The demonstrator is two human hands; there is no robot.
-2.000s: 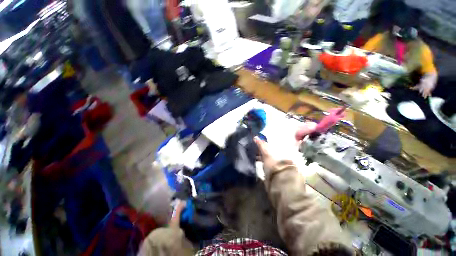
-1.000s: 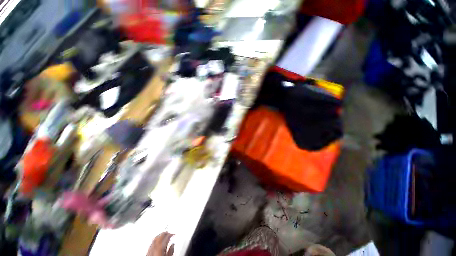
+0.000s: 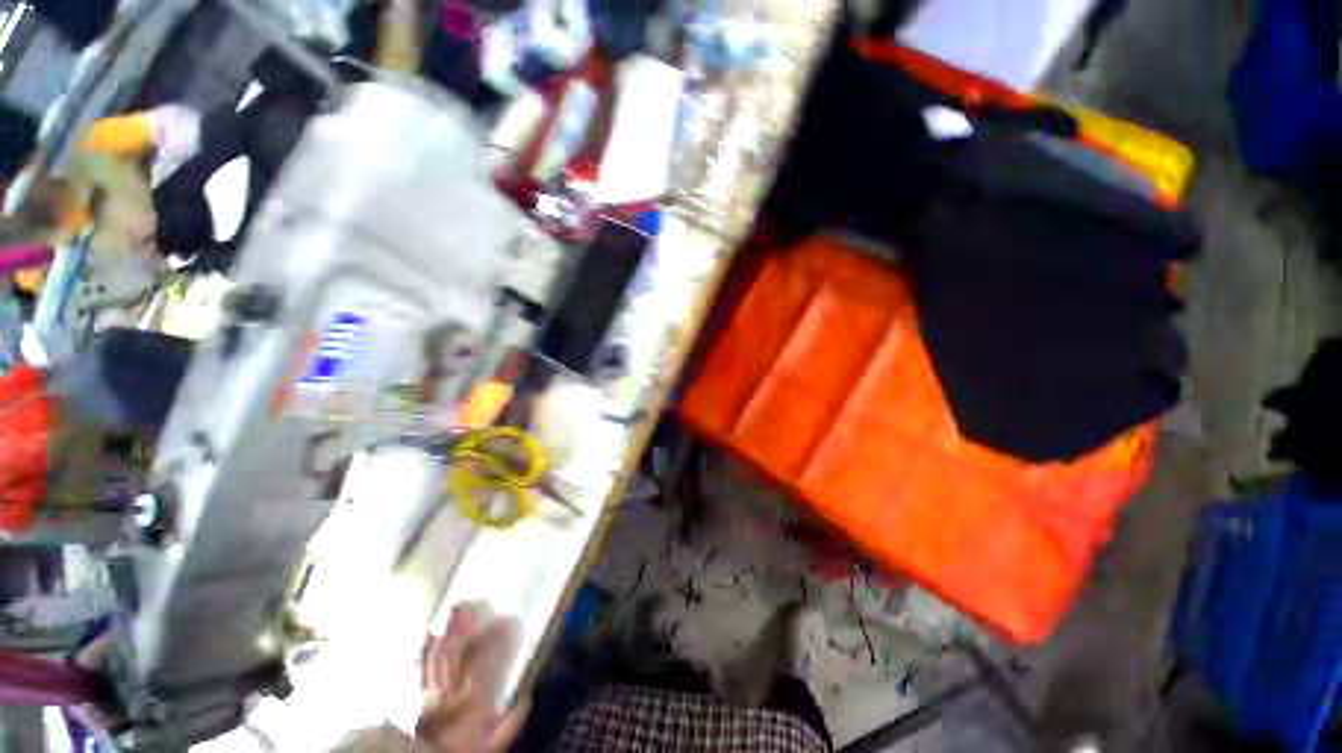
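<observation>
My left hand [image 3: 468, 680] rests on the near edge of the white machine table [image 3: 581, 552], at the bottom. It is blurred and cut off below; its fingers are extended and I see nothing in it. My right hand is not in view. Yellow-handled scissors [image 3: 498, 478] lie on the table beyond my left hand. A dark flat rectangle, like a phone [image 3: 593, 294], lies farther up, beside the white sewing machine [image 3: 280, 368].
An orange crate [image 3: 883, 441] stands right of the table, with black fabric pieces [image 3: 1045, 294] draped over it. A blue crate [image 3: 1266, 603] is at the far right. Thread scraps lie on the floor. Part of a person's yellow sleeve [image 3: 118, 136] shows at upper left.
The view has swung right, from the blue and dark pieces in my hands to the scissors and orange crate. Those pieces are out of view. My left hand now shows more fully at the table edge.
</observation>
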